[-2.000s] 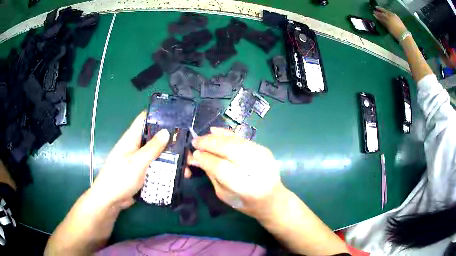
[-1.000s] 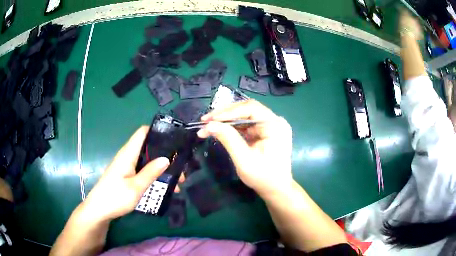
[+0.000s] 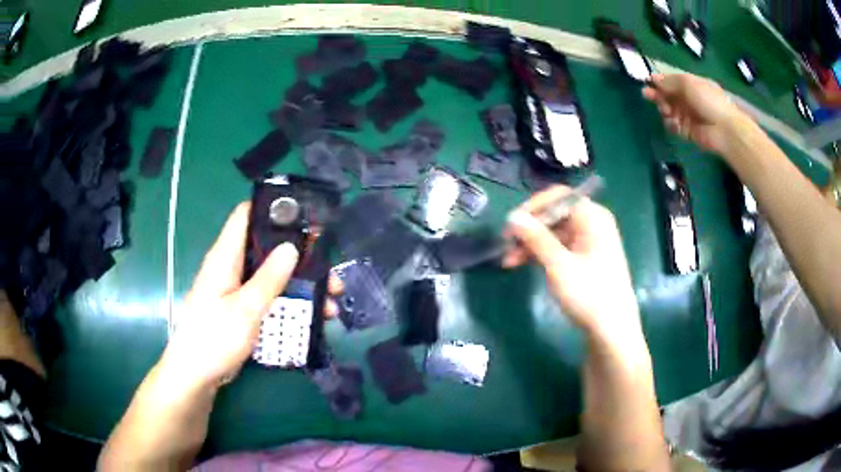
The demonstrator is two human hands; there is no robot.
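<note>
My left hand (image 3: pixel 226 295) holds a black half-assembled phone (image 3: pixel 293 235) upright, thumb across its middle. A round silver disc shows in its upper half and a white key area with dots in its lower half. My right hand (image 3: pixel 558 241), blurred, holds silver tweezers (image 3: pixel 576 201) away from the phone, over the bench. A dark shape at the fingertips is too blurred to tell. Loose black flat pieces (image 3: pixel 395 369) lie right of the phone. Silver-faced flat pieces (image 3: pixel 459 362) lie among them.
A large heap of black pieces (image 3: pixel 65 175) is at left beyond a white line. Stacked phones (image 3: pixel 551 111) stand at the upper right. Another phone (image 3: pixel 679 221) and a pink stick (image 3: pixel 710 323) lie further right. A neighbour's hand (image 3: pixel 692 111) touches a phone near the pale strip.
My right hand has moved right, away from the phone, with the tweezers. The phone's disc is now uncovered, where a dark shiny piece lay earlier. The neighbour's arm has reached in further left.
</note>
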